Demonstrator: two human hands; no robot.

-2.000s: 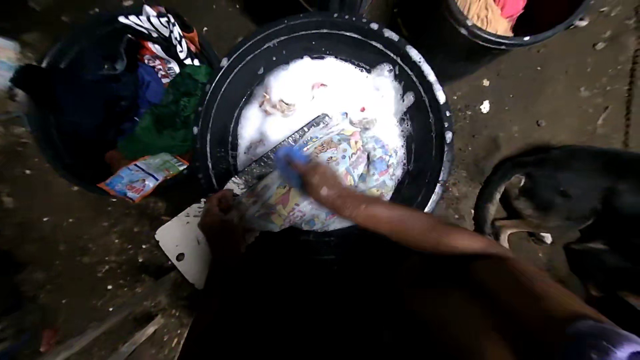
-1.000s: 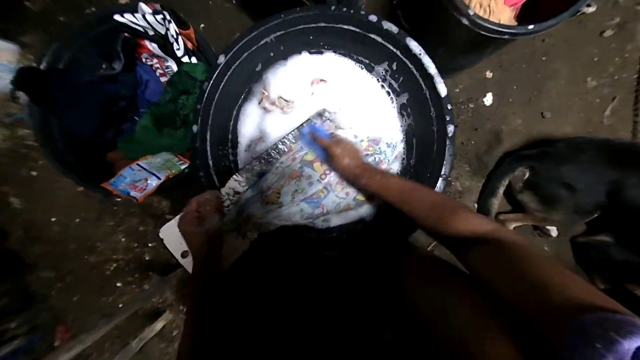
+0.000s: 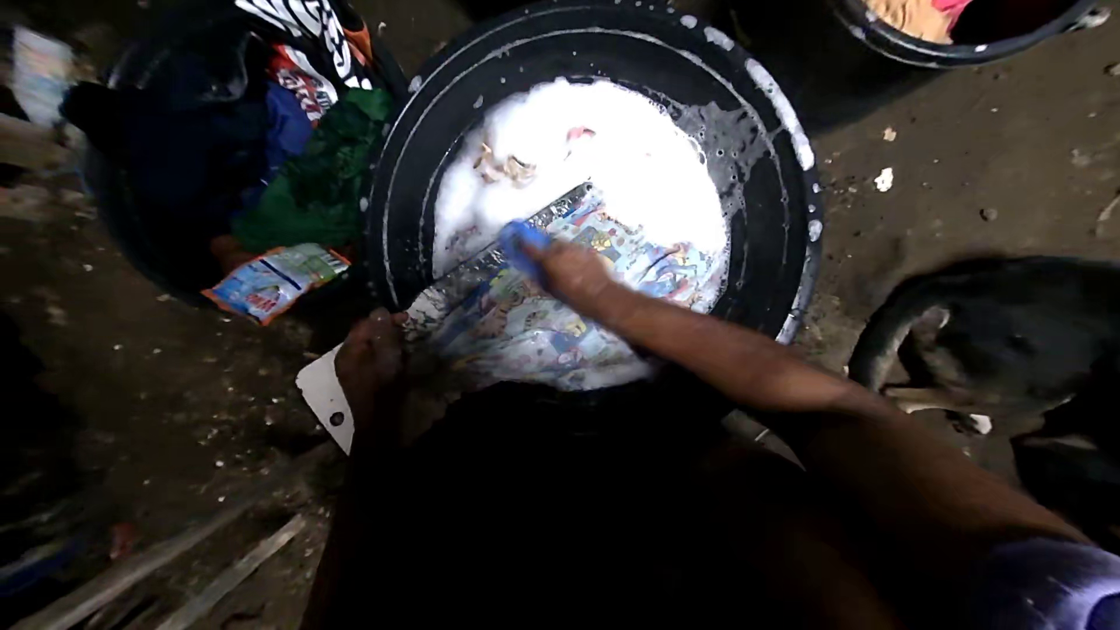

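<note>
A large black plastic tub holds water under thick white suds. A wet cloth with a colourful cartoon print lies over a board that slopes out of the suds; the board's pale end, with a round hole, juts past the tub's lower left rim. My left hand grips the cloth's edge and the board there. In my right hand is a blue scrubbing brush, blurred, pressed on the cloth near its dark upper edge.
At the left, a dark basin holds dark, green and printed clothes, with a detergent packet at its edge. Another black tub with clothes stands at the upper right. A black dog lies on the dirt floor at the right. Wooden sticks lie lower left.
My right hand with the blue brush has moved back and forth along the cloth, and is now a little further down and left than one second ago. My left hand stays at the board's end.
</note>
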